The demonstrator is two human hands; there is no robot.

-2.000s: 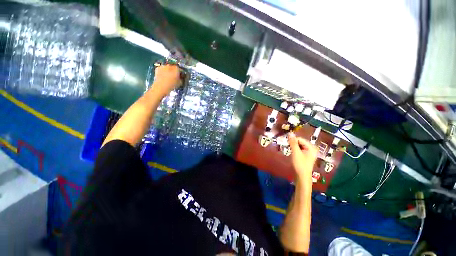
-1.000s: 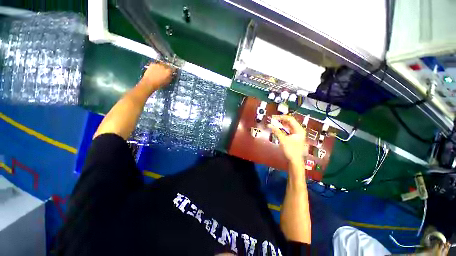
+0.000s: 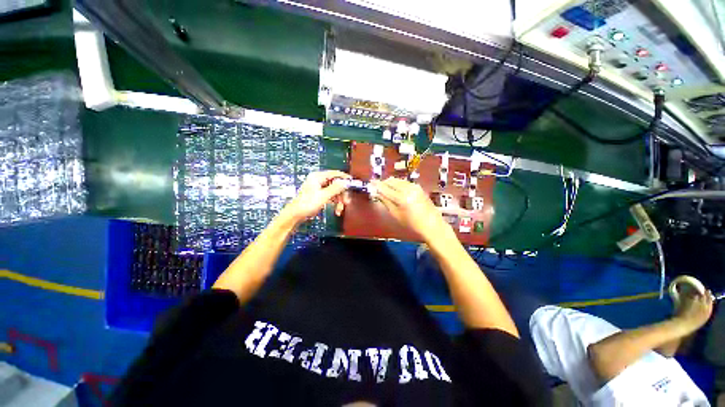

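My left hand (image 3: 319,196) and my right hand (image 3: 403,202) meet over the left part of the red-brown test board (image 3: 374,226). Between their fingertips is a small dark and white unit (image 3: 358,185), gripped from both sides; its details are too small to tell. The board carries small white and metal fittings, partly hidden by my right hand. A clear blister tray (image 3: 238,183) lies on the green bench just left of the board.
More clear trays (image 3: 40,151) lie far left. A blue crate (image 3: 119,274) with dark units sits below the bench edge. Behind the board is a white box (image 3: 389,83) with terminals. Thin wires and a tape roll (image 3: 687,291) are right, near another person's hand (image 3: 696,311).
My left hand has moved from the tray's upper left corner to the board and now meets my right hand at the small unit. The view has turned, showing more of the crate and the other person.
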